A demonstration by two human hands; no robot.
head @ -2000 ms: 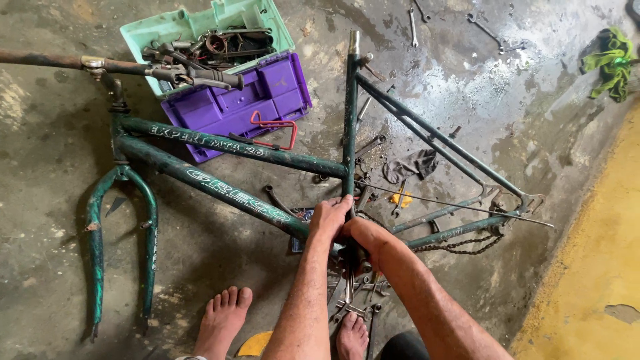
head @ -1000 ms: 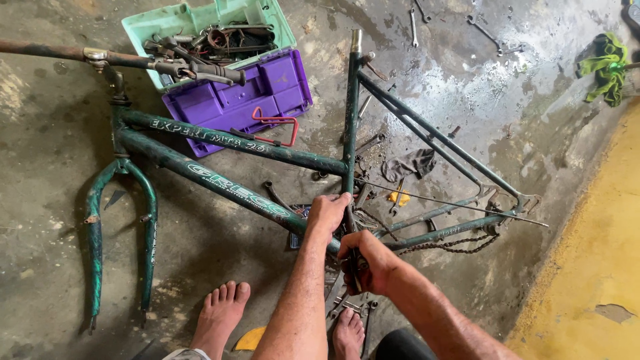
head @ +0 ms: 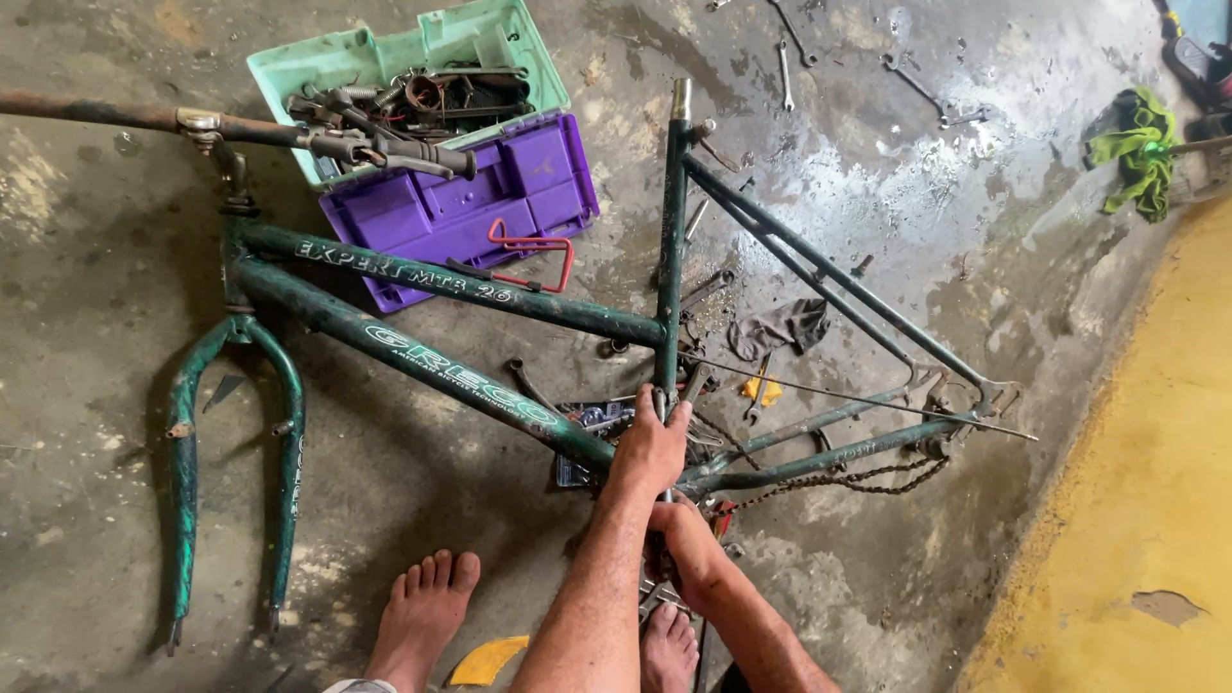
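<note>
A green steel bicycle frame (head: pixel 481 375) with its fork (head: pixel 185 481) and handlebar (head: pixel 106 111) lies across the view. My left hand (head: pixel 653 445) is closed around a metal tool (head: pixel 662 399), seemingly a wrench, at the lower seat tube just above the bottom bracket. My right hand (head: pixel 681 539) is below it at the bottom bracket, its fingers partly hidden; what it holds cannot be made out. A chain (head: pixel 837 479) hangs along the chainstay, and a thin cable (head: pixel 847 390) crosses the rear triangle.
A mint toolbox (head: pixel 318 58) full of tools has a purple lid (head: pixel 462 202) beside it. Loose wrenches (head: pixel 786 77), a dark rag (head: pixel 782 327) and a green cloth (head: pixel 1141 154) lie on the concrete. A red bottle cage (head: pixel 553 245) is by the top tube. My bare feet (head: pixel 423 606) stand below the frame.
My right hand has moved down a little, below the left hand. My left hand stays near the lower seat tube, where a tool now shows between its fingers.
</note>
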